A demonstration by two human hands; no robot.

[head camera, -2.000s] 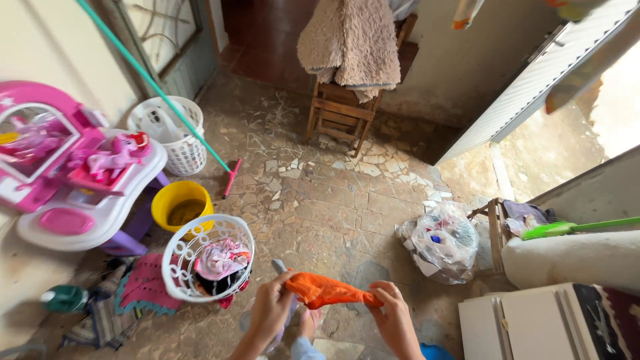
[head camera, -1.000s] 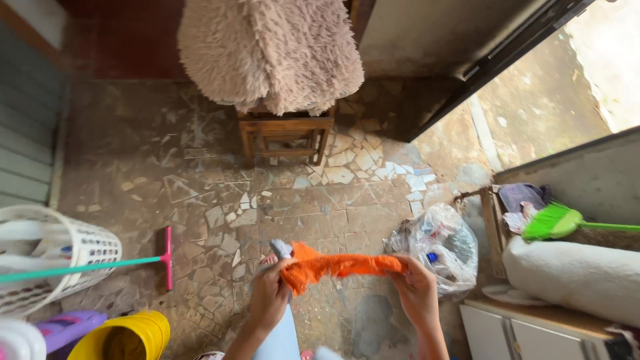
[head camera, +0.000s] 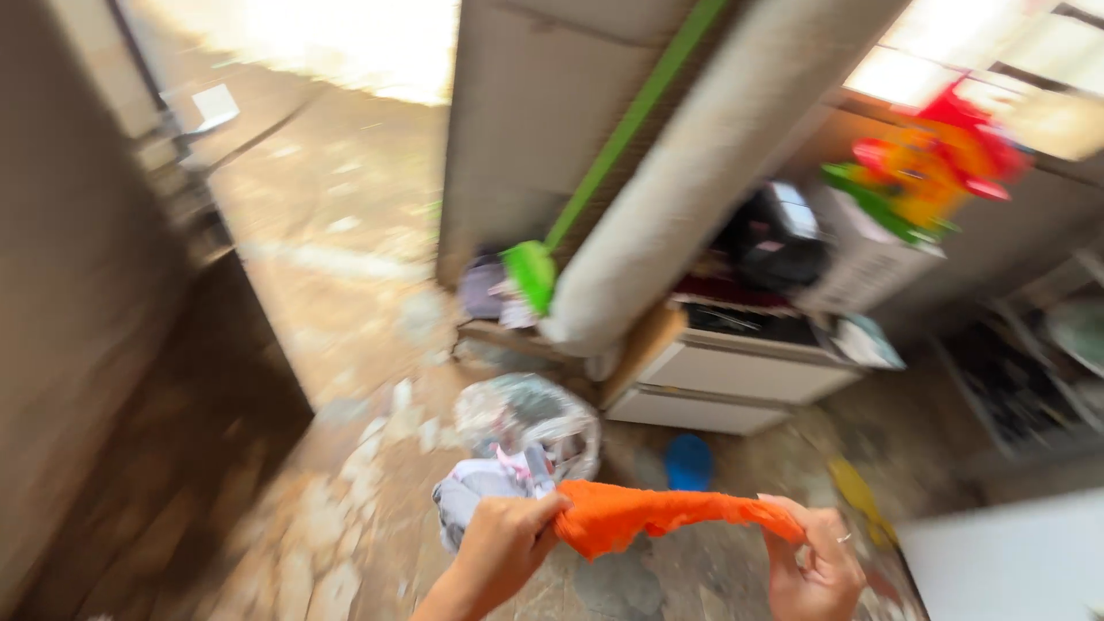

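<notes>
An orange cloth [head camera: 660,516] is stretched between my two hands at the lower middle of the head view. My left hand [head camera: 516,539] pinches its left end, next to a grey, white and pink bundle of cloth [head camera: 479,492]; whether that bundle hangs from the hand or lies beyond it, I cannot tell. My right hand [head camera: 815,556], with a ring on one finger, grips the narrower right end. Just beyond the cloth is a clear plastic bag [head camera: 543,414] with things inside, on the floor. The frame is blurred.
A white drawer unit [head camera: 742,379] stands right of the bag, with a long pale roll [head camera: 690,164] and a green broom [head camera: 530,272] beside it. A blue object [head camera: 688,461] lies on the floor. A doorway opens at the upper left; a white surface [head camera: 1009,552] is at the lower right.
The view has swung far to the right, from the chair and baskets to the drawer unit. Both hands still hold the orange cloth stretched between them.
</notes>
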